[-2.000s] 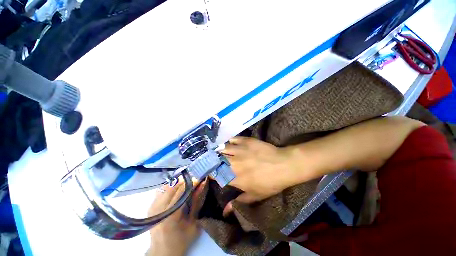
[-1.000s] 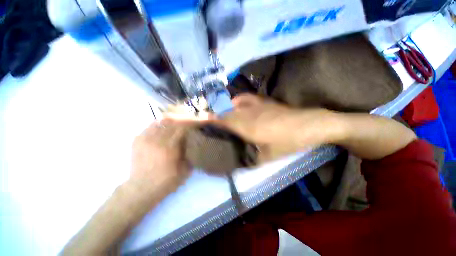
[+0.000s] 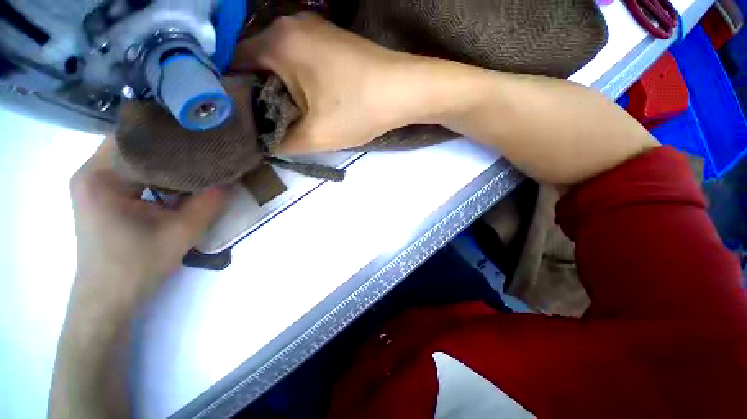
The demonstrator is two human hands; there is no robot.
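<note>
A brown fine-patterned garment piece (image 3: 188,151) lies bunched beneath the sewing machine's head (image 3: 82,49) at the upper left; more of it spreads behind my right forearm. My right hand (image 3: 319,86) is closed on a frayed, folded edge of the cloth beside the grey-blue block (image 3: 192,94). My left hand (image 3: 135,217) is blurred and holds the cloth's near left side, its fingers partly under it. The block hides part of the cloth. Needle and presser foot cannot be made out. A narrow brown strip (image 3: 307,169) sticks out from the cloth.
The white table (image 3: 328,245) has a measuring tape (image 3: 385,270) along its front edge. Red-handled scissors (image 3: 654,12) lie at the far right. Beyond the edge are a red object (image 3: 659,88), a blue bin (image 3: 704,98) and brown cloth (image 3: 549,262) hanging below.
The view has moved closer and lower, so the machine head now shows only at the upper left. Both hands remain at the cloth; its front part is now bunched up around the grey-blue block.
</note>
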